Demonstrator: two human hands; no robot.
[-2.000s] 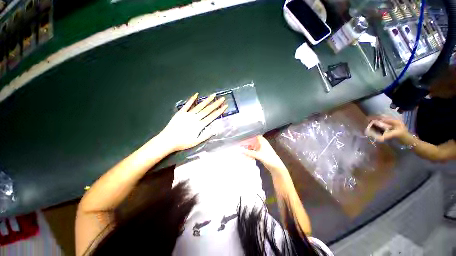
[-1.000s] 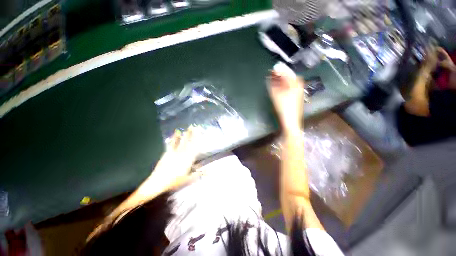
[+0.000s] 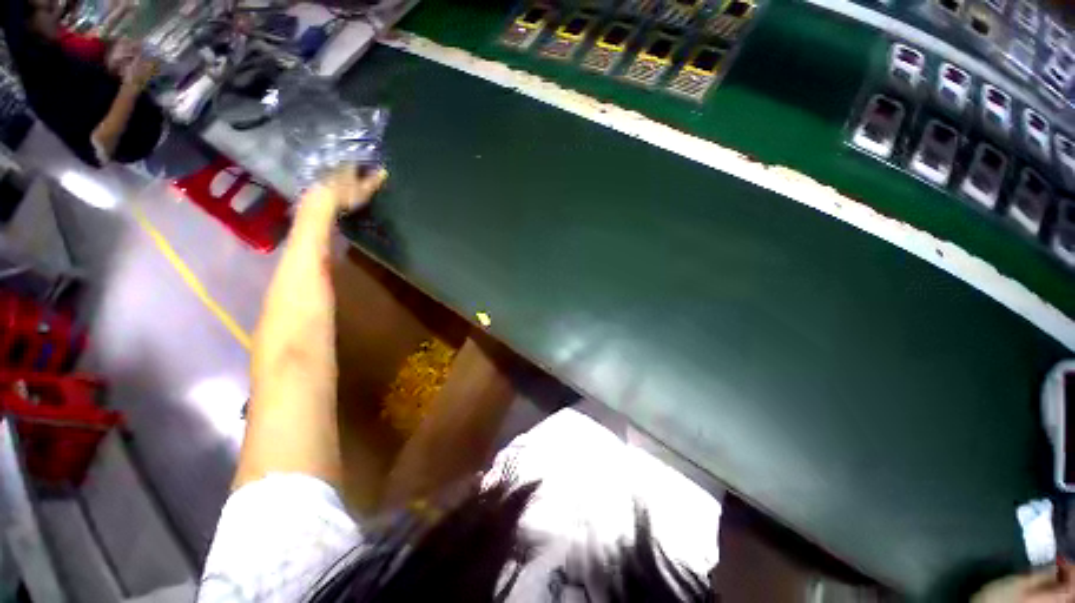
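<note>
My left hand [image 3: 345, 189] is stretched out to the far left end of the bench, gripping the near edge of a crumpled-looking clear plastic tray [image 3: 342, 132]. Other clear plastic lies around it, and the layers are hard to tell apart. My right hand [image 3: 1023, 589] is blurred and cut off in the bottom right corner. It is close to a small white cloth or tissue [image 3: 1037, 530]; whether it holds anything cannot be seen.
The green bench [image 3: 707, 306] has a pale worn edge. Beyond it are phones with yellow surrounds [image 3: 611, 45] and a phone tray [image 3: 934, 151]. A yellow scrap [image 3: 483, 318] lies at the near edge, above a carton of yellow scraps [image 3: 419, 383]. Another person's arm [image 3: 118, 112] shows top left.
The view has swung left. My left hand has moved from the bench front to the far left end with the clear plastic, leaving the front. My right hand is now mostly out of view.
</note>
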